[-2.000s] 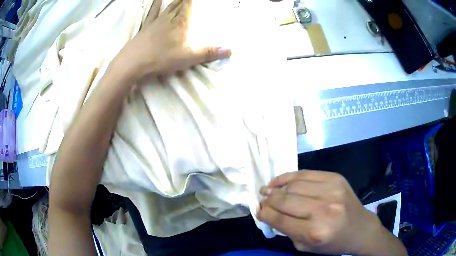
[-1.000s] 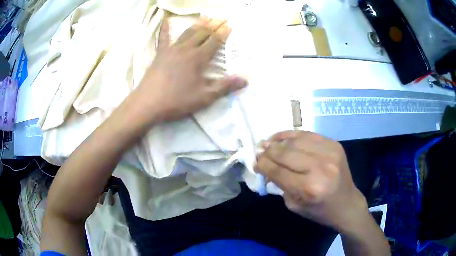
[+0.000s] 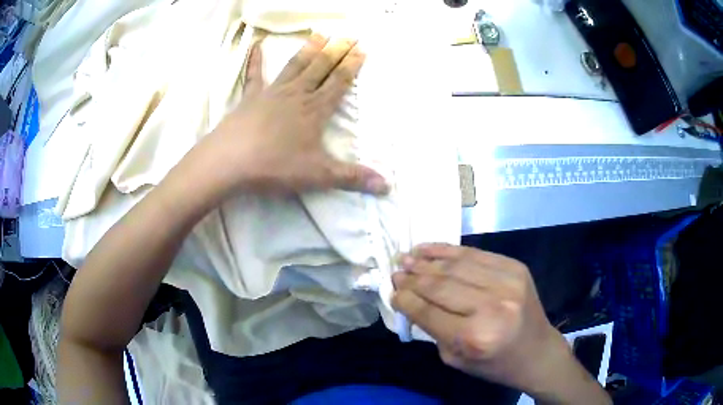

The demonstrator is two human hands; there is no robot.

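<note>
A large cream fabric panel [image 3: 262, 245] covers the table and hangs over the front edge above my lap. My left hand [image 3: 305, 126] lies flat on it with spread fingers, holding nothing. Small gathers show beside my left fingers and thumb, along a narrow white elastic tape [image 3: 380, 237] that runs toward me. My right hand [image 3: 468, 304] pinches the fabric edge and tape at the front, near the table's edge. The exact grip is hidden by my fingers. The cloth under the bright light at the top is washed out.
A table ruler [image 3: 602, 169] runs along the front edge at right. A tan tape patch [image 3: 505, 71] and a small metal fitting [image 3: 487, 32] lie on the bed. A long black case [image 3: 626, 63] is upper right. A phone [image 3: 588, 356] and a blue crate [image 3: 634, 293] are lower right.
My left hand has come toward me along the cloth from its earlier place near the top. My right hand rose, then dropped slightly, still pinching the edge. The view has shifted a little.
</note>
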